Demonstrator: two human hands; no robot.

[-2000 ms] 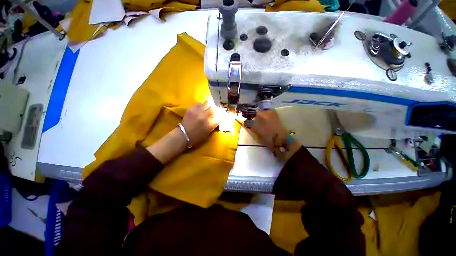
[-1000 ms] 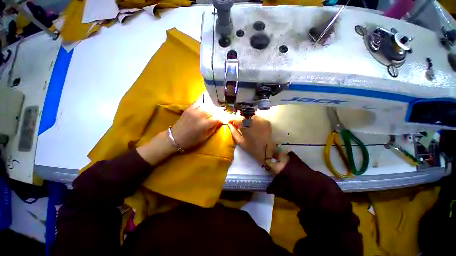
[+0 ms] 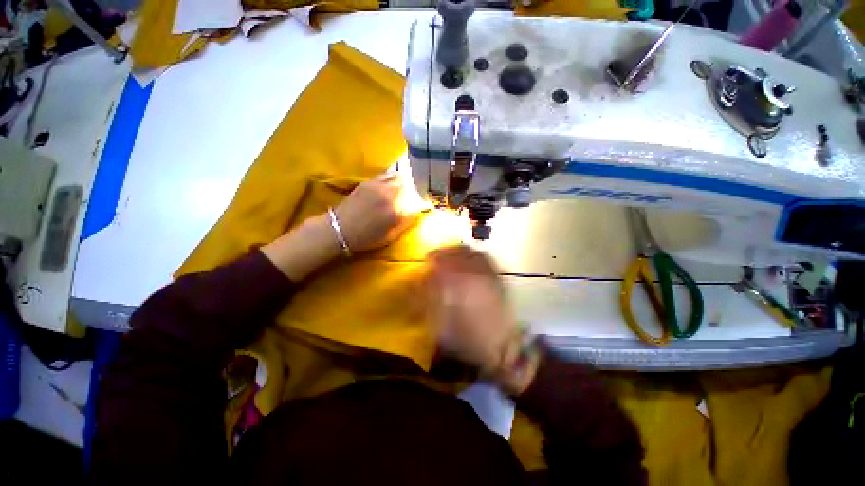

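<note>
A large mustard-yellow garment panel [image 3: 313, 123] lies left of and in front of the needle area, its near edge hanging towards my lap. My left hand [image 3: 372, 214] lies on the panel just left of the lit needle area, pressing the cloth; its fingertips are lost in the glare. My right hand [image 3: 467, 302] is blurred, at the panel's right edge nearer the table front; its fingers are not clear. The white industrial sewing machine [image 3: 607, 123] stands above, with its presser foot and needle hidden by glare.
Shears [image 3: 661, 294] with yellow and green handles lie right of the needle. Thread snips [image 3: 766, 298] lie further right. Yellow and white cut pieces [image 3: 156, 38] lie at the back left. More yellow cloth [image 3: 654, 418] is below the table's front edge [image 3: 607, 351].
My right hand has moved from beside the needle towards me along the panel's right edge. The panel's near corner has shifted and folded. My left hand stays near the needle.
</note>
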